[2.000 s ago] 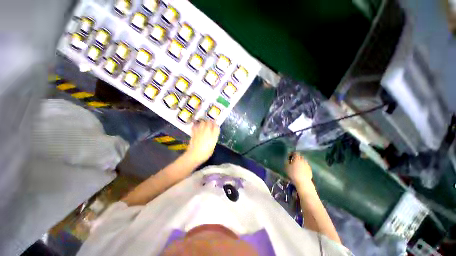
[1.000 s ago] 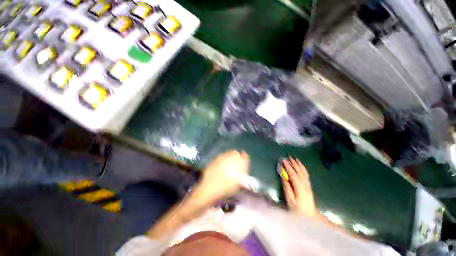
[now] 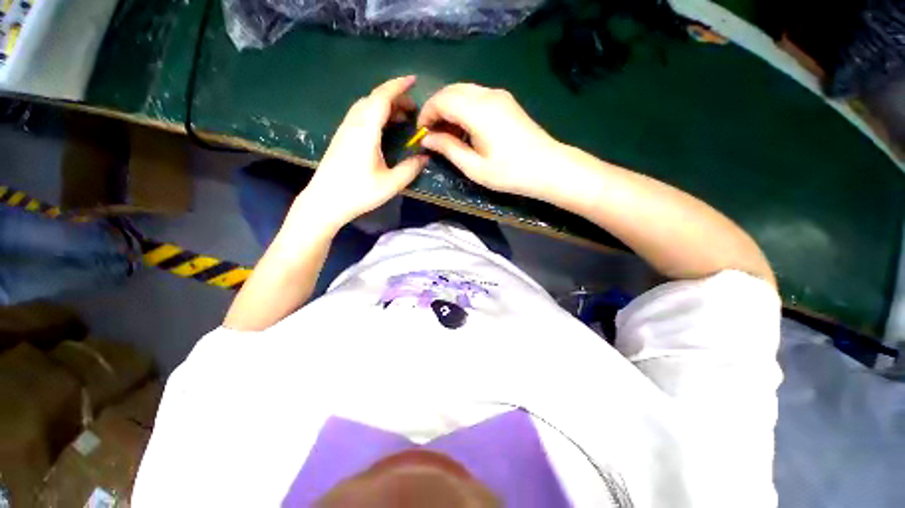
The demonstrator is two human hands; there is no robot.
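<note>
A small yellow-edged piece (image 3: pixel 416 138), likely a battery or a unit with one, shows as a thin yellow strip between my hands near the bench's front edge. My right hand (image 3: pixel 501 141) pinches its right end with the fingertips. My left hand (image 3: pixel 359 167) curves around its left side, with thumb and forefinger apart at the tips. The left hand's inner fingers are shaded, so I cannot tell if they touch the piece. Any case around the piece is not clear.
Loose black pieces (image 3: pixel 593 42) lie at the back of the green bench (image 3: pixel 734 149). A crumpled plastic bag (image 3: pixel 382 14) lies at the back. The white tray's corner (image 3: pixel 62 48) is at far left, with a black cable (image 3: pixel 193 94) beside it. Cartons (image 3: pixel 45 402) stand lower left.
My hands were apart and have come together around the yellow-edged piece, which my right hand held a second ago. The view has shifted, and the tray is mostly out of view at left.
</note>
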